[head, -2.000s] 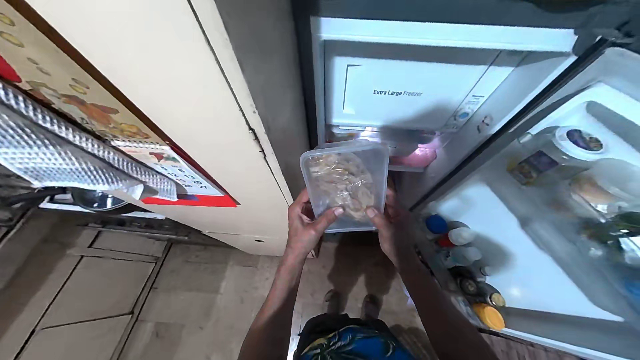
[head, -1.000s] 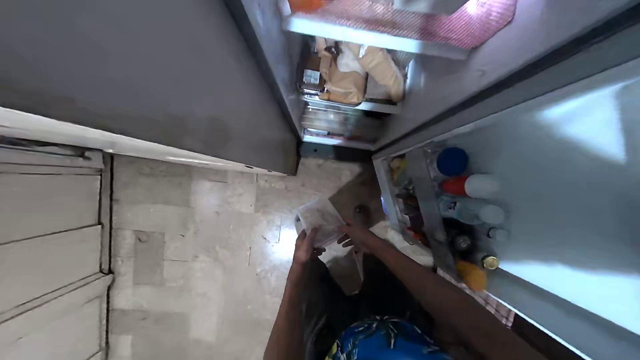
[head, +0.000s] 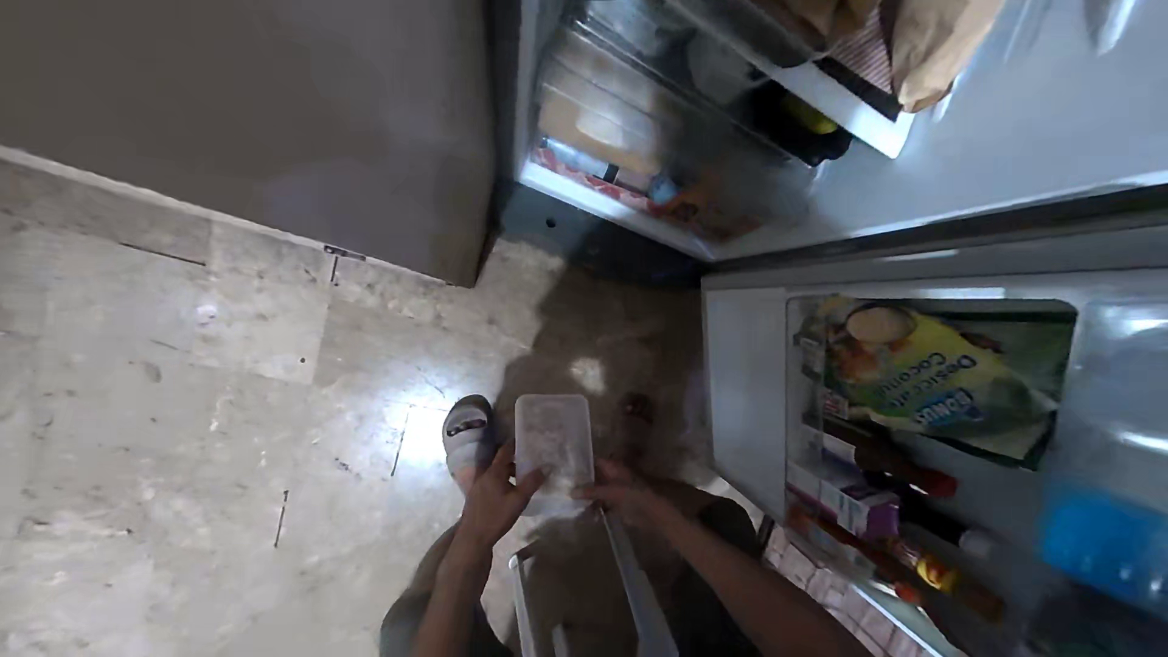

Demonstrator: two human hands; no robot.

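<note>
A lidded translucent plastic container (head: 554, 438) is held level between both my hands, low in front of my body. My left hand (head: 497, 497) grips its left side with the thumb on the lid. On the opposite side, my right hand (head: 625, 493) holds the near right corner. The contents look pale and frosted through the lid. Just below the container, between my legs, is a pale-framed drawer or bin (head: 584, 584), partly hidden by my hands; what supports it cannot be told.
The open refrigerator (head: 620, 214) stands ahead, with packed drawers and paper-wrapped items. Its door (head: 744, 383) spreads to the right, holding a desiccated coconut packet (head: 940, 374), bottles and cartons. A grey cabinet side (head: 274, 119) is at upper left. Tiled floor (head: 182, 438) lies left, beside my sandalled foot (head: 468, 433).
The view has tilted down from the freezer compartment to the lower refrigerator and floor. Two seconds ago the container was before the freezer; now it is held low over the floor, still in both hands.
</note>
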